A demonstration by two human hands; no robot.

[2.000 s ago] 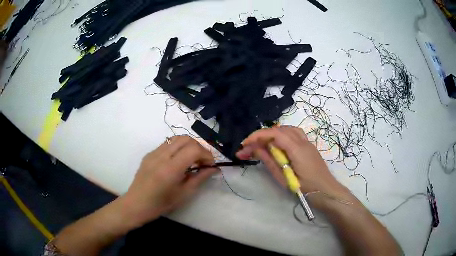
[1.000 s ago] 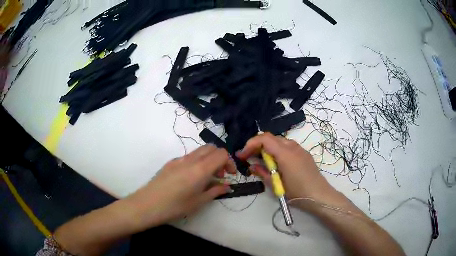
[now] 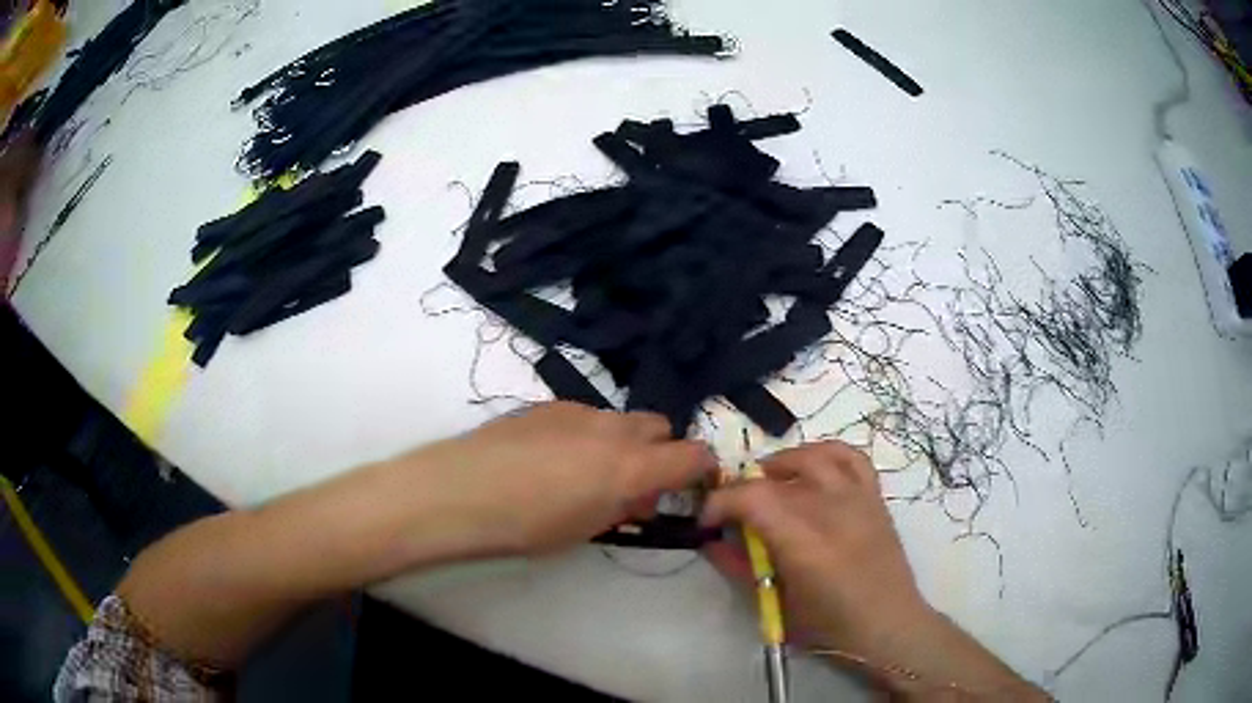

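My left hand point(image 3: 604, 474) is bent over a black fabric tab point(image 3: 652, 532) and appears to hold it; its thumb and grip are partly hidden. My right hand point(image 3: 831, 529) is shut on a yellow thread-trimming pen point(image 3: 759, 549), whose thin tip points up and away and whose silver end is cut off by the bottom edge. The fingertips of both hands meet at the tab's right part. A messy pile of loose tabs point(image 3: 673, 261) lies just ahead of my hands. A thin thread curves below the tab.
A small stack of tabs point(image 3: 282, 254) lies left on yellow tape point(image 3: 162, 378). A bundle of long strips point(image 3: 453, 55) is behind. One loose strip point(image 3: 876, 62), thread waste point(image 3: 1057, 309), a power strip point(image 3: 1199, 227) and a small dark tool point(image 3: 1184, 611) are to the right.
My left hand has moved right to meet my right hand's fingertips. The pen stands steeper and lower. A tab at the pile's near edge has shifted, and the scene sits lower in view.
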